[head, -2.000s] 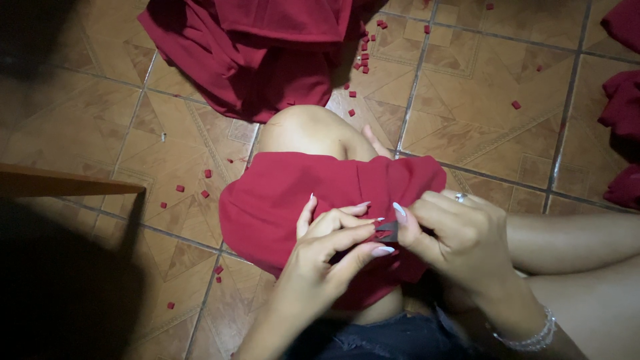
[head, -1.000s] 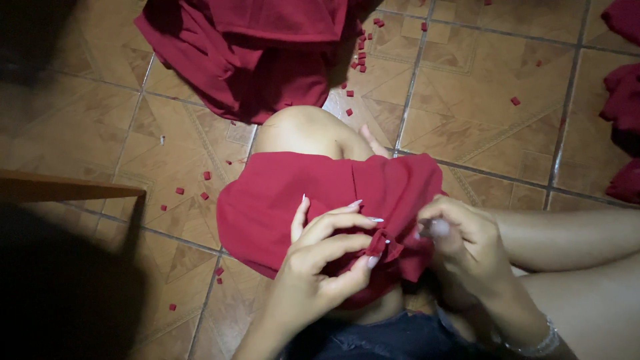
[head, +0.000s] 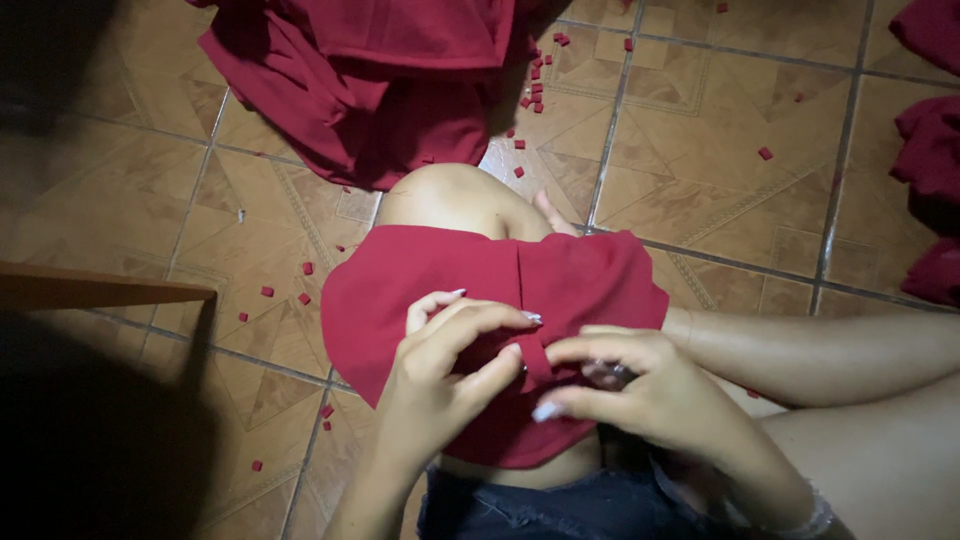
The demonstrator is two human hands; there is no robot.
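Note:
A piece of red fabric (head: 442,262) with a seam lies draped over my bent leg. My left hand (head: 457,352) is on it, thumb and index fingertips pinching the edge of a narrow red fabric strip (head: 535,358) near the cloth's middle. My right hand (head: 622,367) is just to the right, its index fingertip at the strip and its thumb apart below. Something dark and shiny shows partly beneath the right hand's curled fingers; I cannot tell what it is.
A heap of red fabric (head: 360,90) lies on the tiled floor beyond my knee, and more red cloth (head: 930,142) is at the right edge. Small red scraps (head: 520,144) are scattered about. A wooden piece (head: 105,289) juts in from the left.
A small dark metal tool was at the right fingertips two seconds ago and no longer shows there. The right fingers have spread, and the narrow strip shows more plainly between the hands.

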